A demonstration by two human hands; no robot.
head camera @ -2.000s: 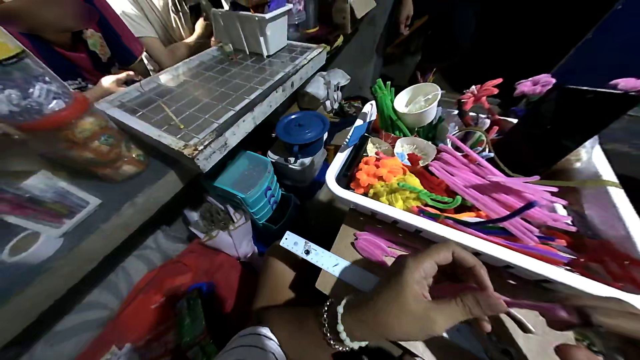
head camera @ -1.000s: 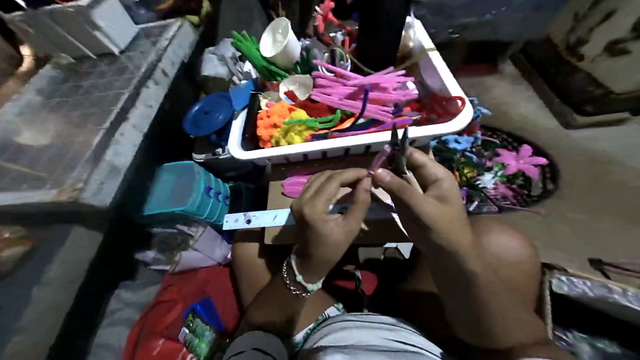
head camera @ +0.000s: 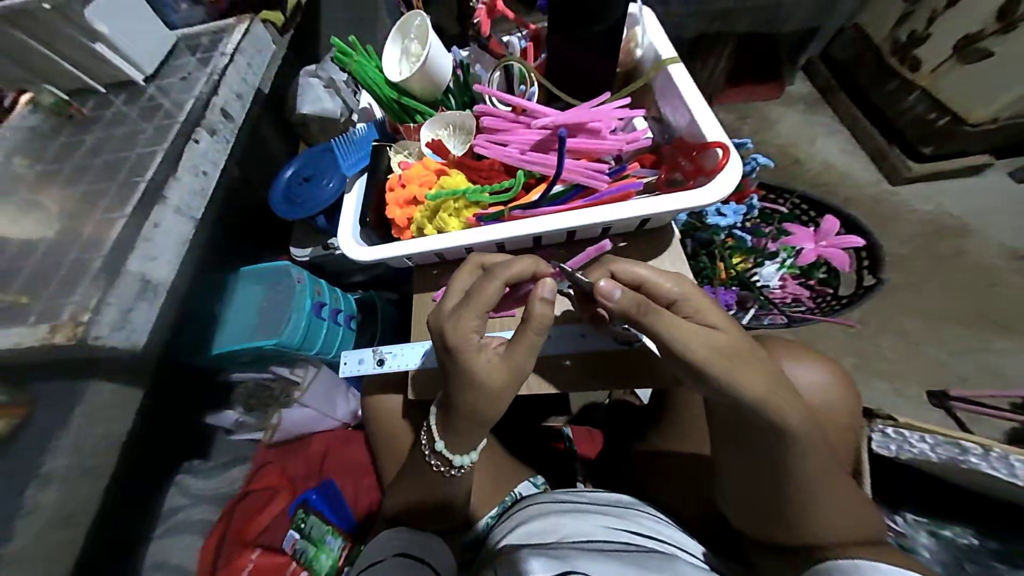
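Observation:
My left hand (head camera: pixel 492 336), with beaded bracelets at its wrist, pinches a pink pipe cleaner piece (head camera: pixel 590 254) between thumb and fingers. My right hand (head camera: pixel 656 312) grips a small dark metal tool (head camera: pixel 576 278), seemingly pliers, whose tip is at the pink piece; most of its handle is hidden. Both hands are over a small wooden board (head camera: pixel 528 382) with a white ruler (head camera: pixel 388 359) across it. Behind them, a white plastic basket (head camera: pixel 512 234) holds pink pipe cleaners (head camera: pixel 552 136), green ones (head camera: pixel 380 80), orange and yellow fuzzy pieces (head camera: pixel 444 214) and red-handled scissors (head camera: pixel 696 166).
Teal stacked drawers (head camera: pixel 264 308) and a blue lid (head camera: pixel 307 182) stand left of the board. A tiled counter (head camera: pixel 120 152) runs along the far left. At right is a black basket (head camera: pixel 872 264) of pipe cleaner flowers. A red bag (head camera: pixel 280 496) lies at lower left.
The view has swung to the right since the oldest frame. My hands have come together more closely over the board; the dark tool, upright one second ago, now tilts toward my left fingers.

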